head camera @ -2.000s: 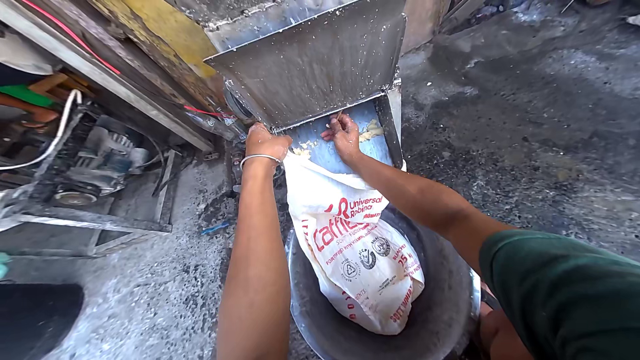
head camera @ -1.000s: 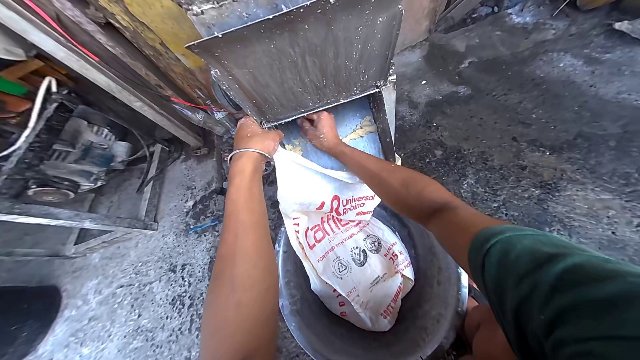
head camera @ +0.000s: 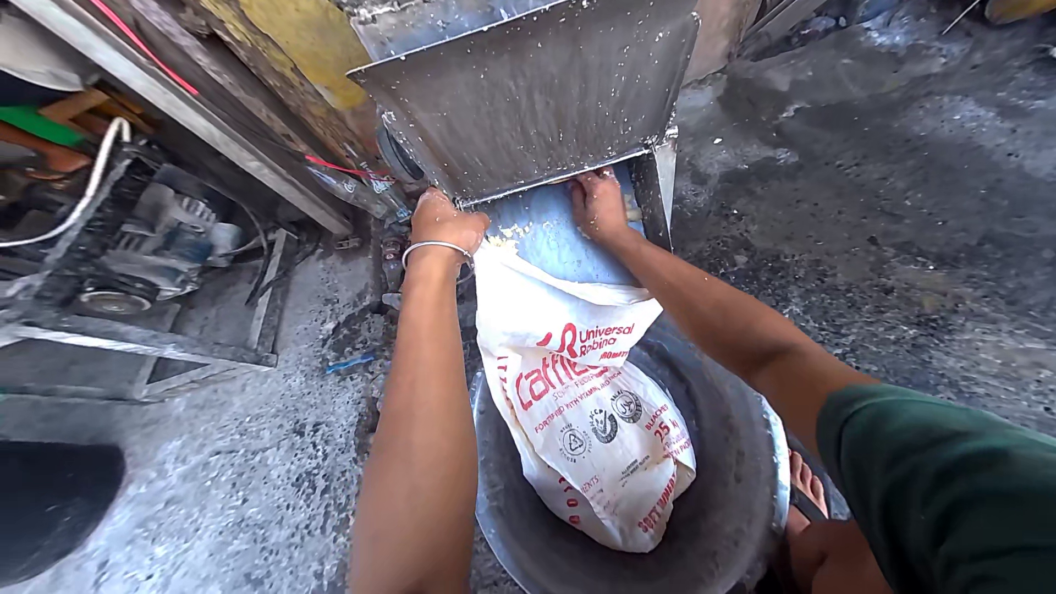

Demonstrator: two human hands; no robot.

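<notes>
A white woven sack (head camera: 594, 412) with red print rests in a large round metal basin (head camera: 726, 495), its upper edge spread against a bluish metal chute (head camera: 553, 227). My left hand (head camera: 445, 223), with a bangle at the wrist, grips the sack's upper left corner beside the chute. My right hand (head camera: 598, 202) reaches onto the chute under a hinged-looking metal plate (head camera: 544, 99); its fingertips are partly hidden, and whether it holds anything cannot be seen. Pale crumbly bits (head camera: 510, 235) lie on the chute near my left hand, and more show beyond my right hand.
A motor (head camera: 165, 239) sits on a metal frame (head camera: 148, 342) at the left. A dark round container (head camera: 58, 503) stands at the lower left. Red wire (head camera: 144, 45) runs along the frame above. A blue strip (head camera: 351, 362) lies on the stained concrete floor.
My right hand has moved away from my left hand, toward the right side of the chute. My left hand stays at the sack's corner.
</notes>
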